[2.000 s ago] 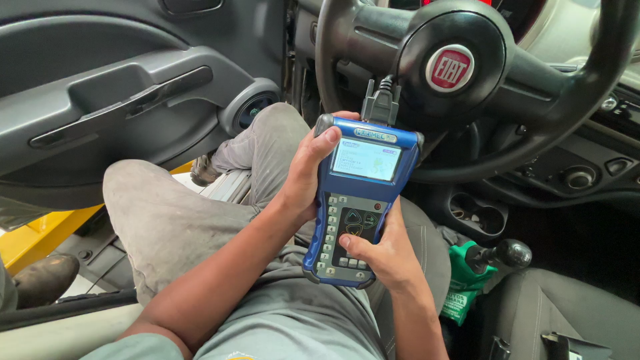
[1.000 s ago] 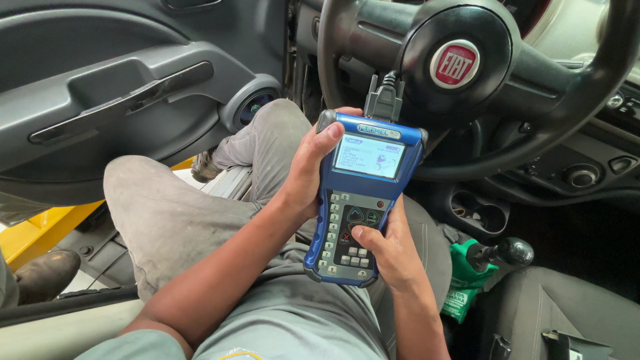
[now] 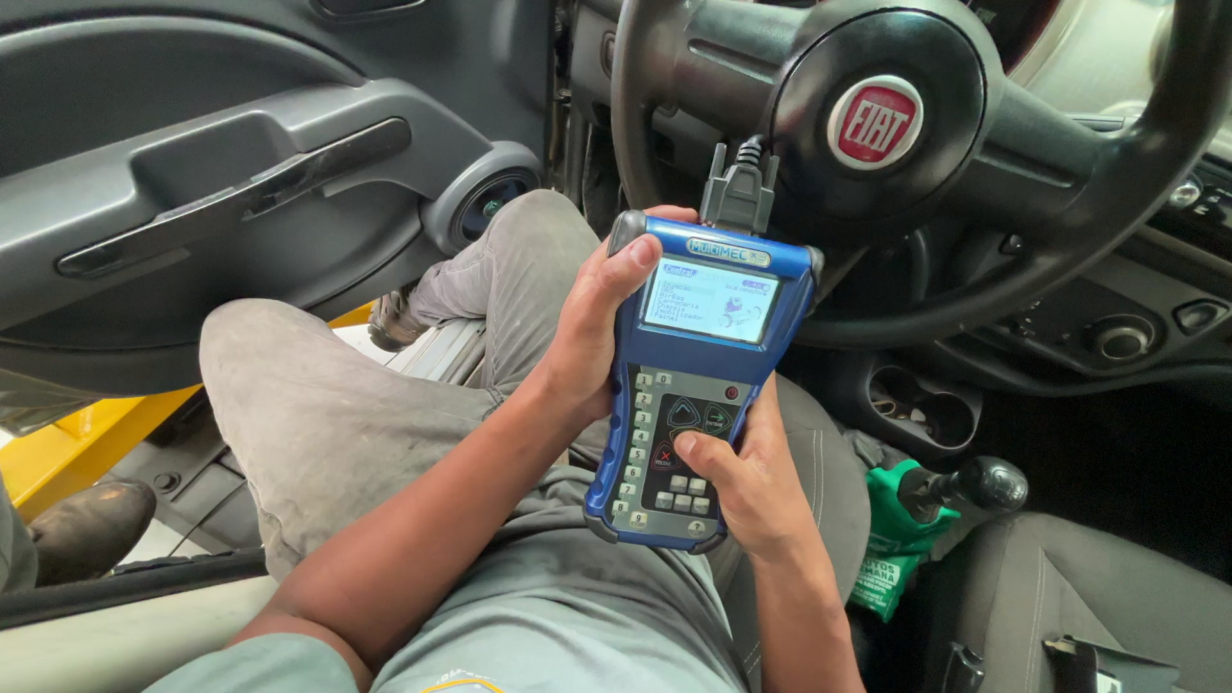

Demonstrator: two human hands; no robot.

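Observation:
A blue handheld automotive diagnostic scanner (image 3: 707, 332) with dark corner bumpers is tilted over my lap, its lit screen showing a text menu and a small picture. My left hand (image 3: 597, 313) grips its upper left side, thumb on the front by the screen, the other fingers mostly hidden behind. Around the lower right side is my right hand (image 3: 746, 472), its thumb over the keypad near the down-arrow area; its fingers are largely hidden behind the case. A grey cable connector (image 3: 739, 192) is plugged into the scanner's top edge, the cable running toward the steering wheel.
The Fiat steering wheel (image 3: 876, 250) stands just beyond the scanner. To the left is the open door panel (image 3: 289, 173), with a yellow metal beam (image 3: 91, 443) and another person's shoe (image 3: 91, 529) below. Right are a cup holder (image 3: 924, 409), gear lever (image 3: 987, 483) and green bag (image 3: 881, 568).
The scanner's screen has changed to a different list with another small picture. My right thumb has shifted down and left on the keypad. My left hand keeps its grip.

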